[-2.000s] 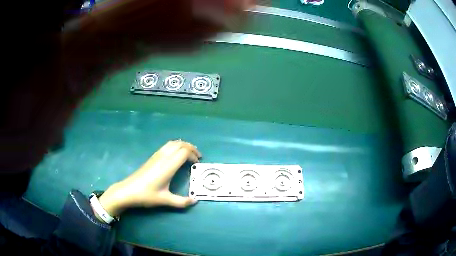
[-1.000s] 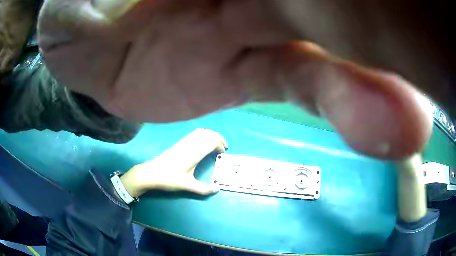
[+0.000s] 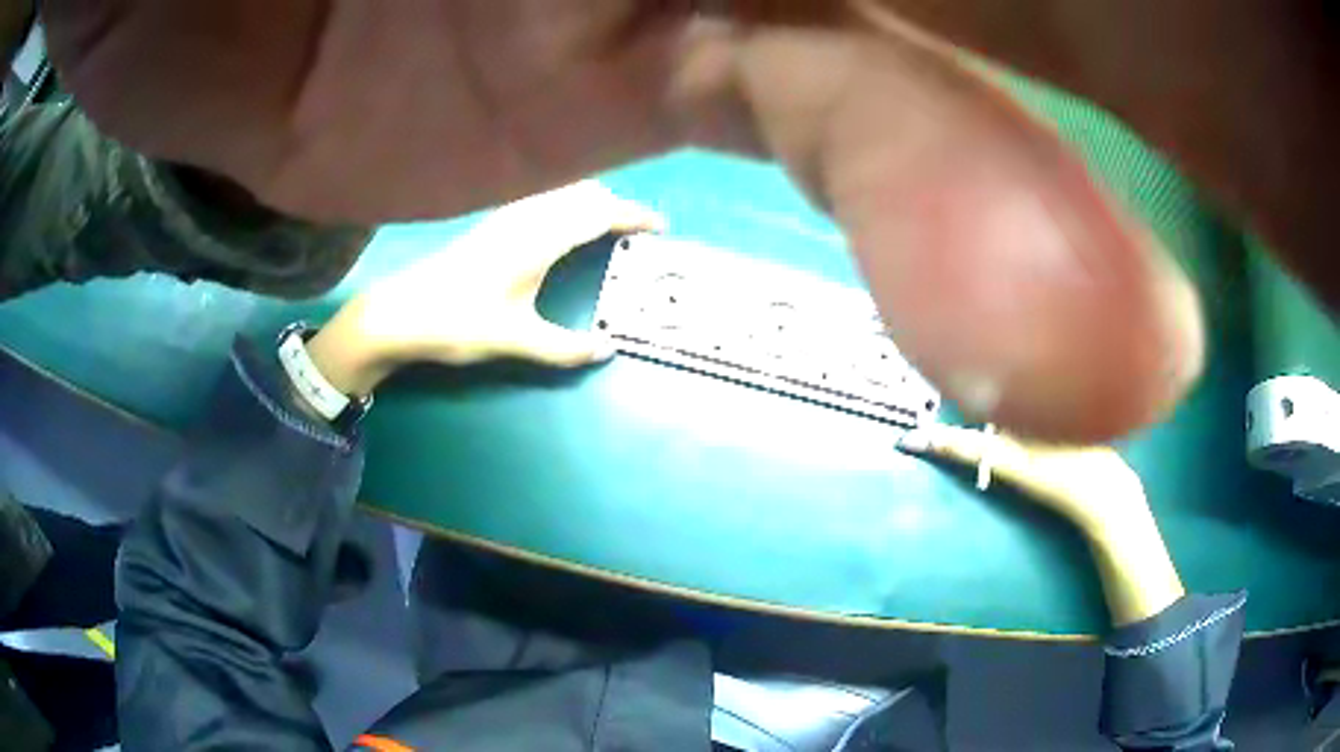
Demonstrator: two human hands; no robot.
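Observation:
A pale three-ring plate, whitened by glare, lies tilted down to the right on the shiny blue-green mat. My left hand holds its left end, thumb at the lower corner and fingers at the upper corner. My right hand has a fingertip at the plate's lower right corner. A small white thing, ring or handle, shows at its fingers; I cannot tell which. Another person's large blurred hand is close to the camera and hides the plate's upper right part and some of my right hand.
Another person's dark patterned sleeve is at the left. A white roller end bracket is at the right edge, beside green belt. The mat's curved front edge runs above my lap.
The view has tilted down, so the plate appears higher and more slanted. My right hand has come in to the plate's right corner. The other person's hand still covers the top.

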